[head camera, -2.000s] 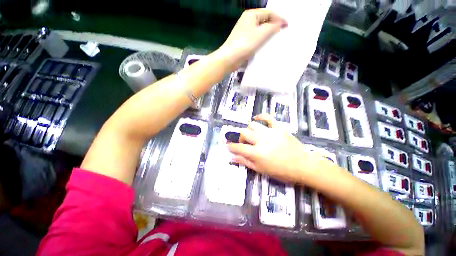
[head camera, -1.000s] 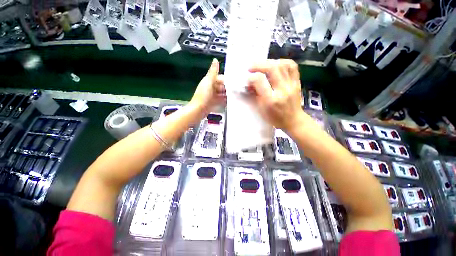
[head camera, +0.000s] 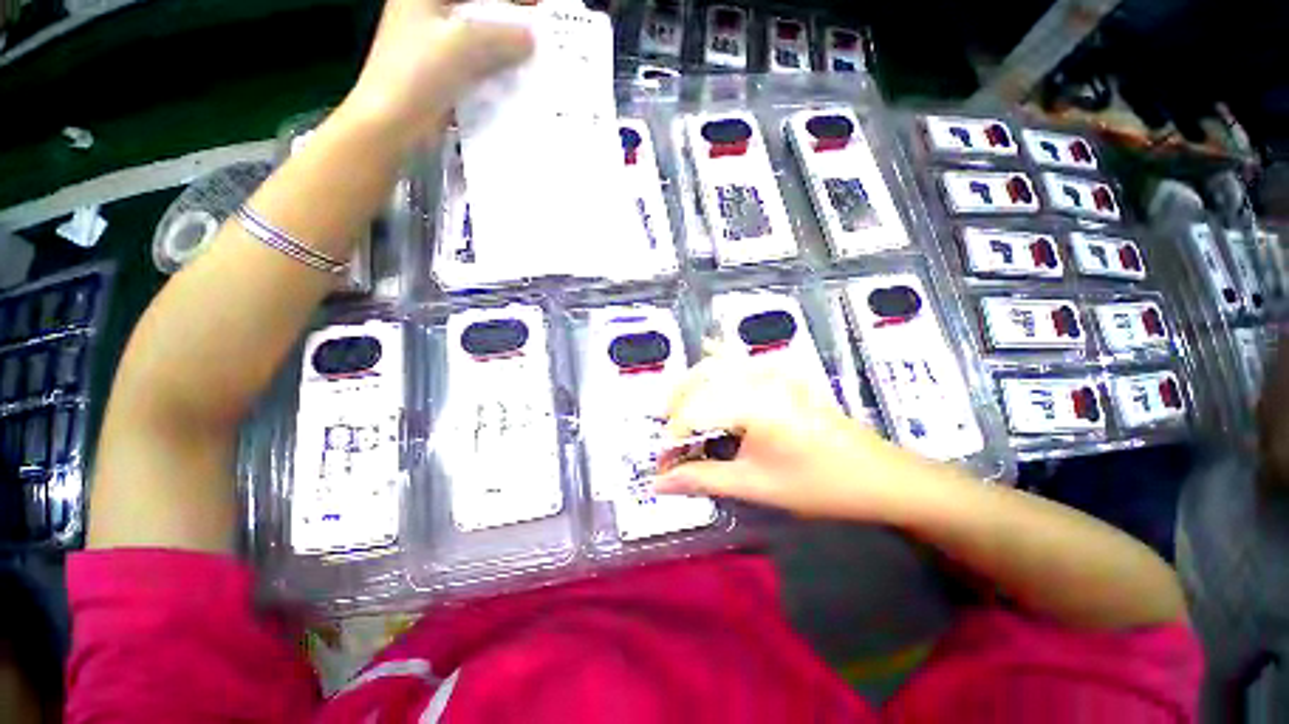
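Note:
My left hand (head camera: 431, 64) is at the upper left and grips a white label sheet (head camera: 544, 184), which hangs over the back row. My right hand (head camera: 778, 431) is over the front row, its fingertips low on the third white phone unit (head camera: 632, 495). Its thumb and fingers are bent close together; whether a label is between them cannot be told. The units lie in a clear blister tray (head camera: 495, 562). Each shows a dark oval at its far end and black print. My hand and forearm cover parts of the fourth and fifth units.
Stacked filled trays (head camera: 1053, 325) stand at the right, with units lying sideways. More units (head camera: 725, 36) lie in a far tray at the top. A label roll (head camera: 191, 234) stands at the left, near dark trays (head camera: 43, 375). A blurred grey shape is at the lower right edge.
My hands have moved apart. My right hand has left the sheet and come down to the front row. My left hand has moved up and left with the sheet. The view has shifted.

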